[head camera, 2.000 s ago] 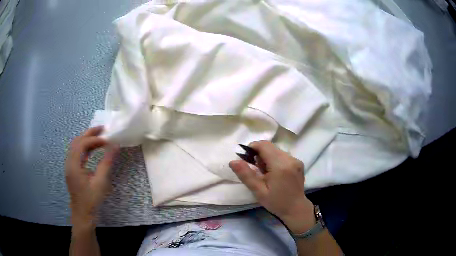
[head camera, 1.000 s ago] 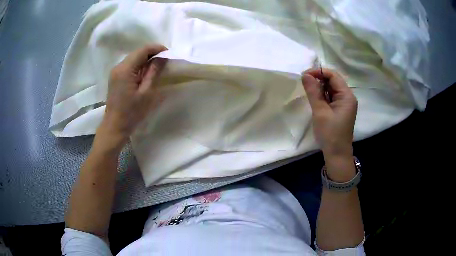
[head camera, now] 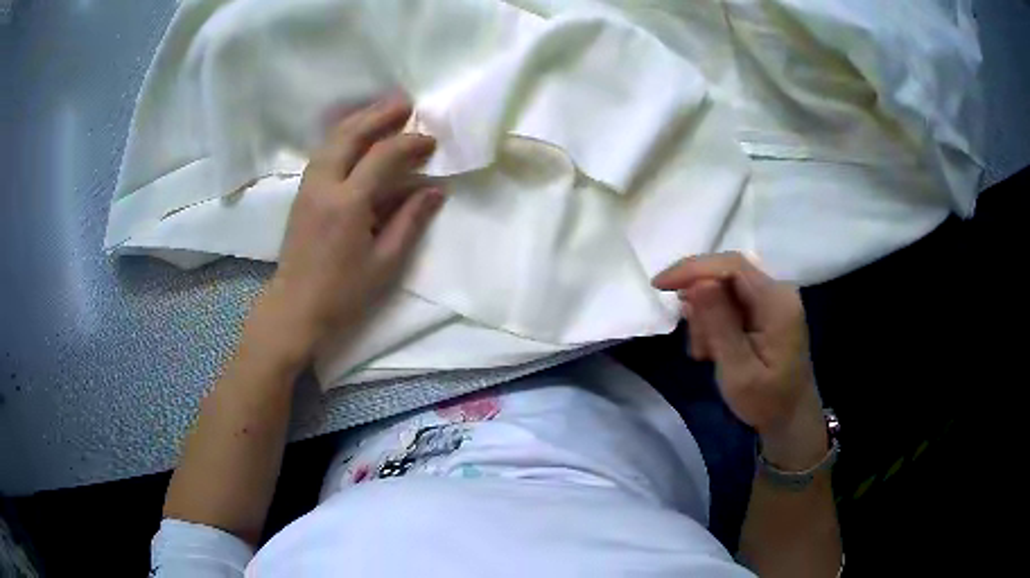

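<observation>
The cream-white garment lies in folds in front of me, with thin seam lines and a folded flap across its middle. My left hand is over its left-centre part, fingers apart and slightly blurred, with no grip on the cloth visible. My right hand is at the garment's near right edge, its thumb and index fingertips closed together on the cloth near a corner. The dark snips do not show now; the curled fingers of the right hand may hide them.
The grey speckled table shows at the left and along its curved near edge. Brighter white cloth, possibly lining, is bunched at the far right. My torso in a white printed top is close to the table edge.
My left hand has let go of the raised fold and moved slightly right. My right hand has moved down towards the near edge. The lifted cloth has dropped into folds.
</observation>
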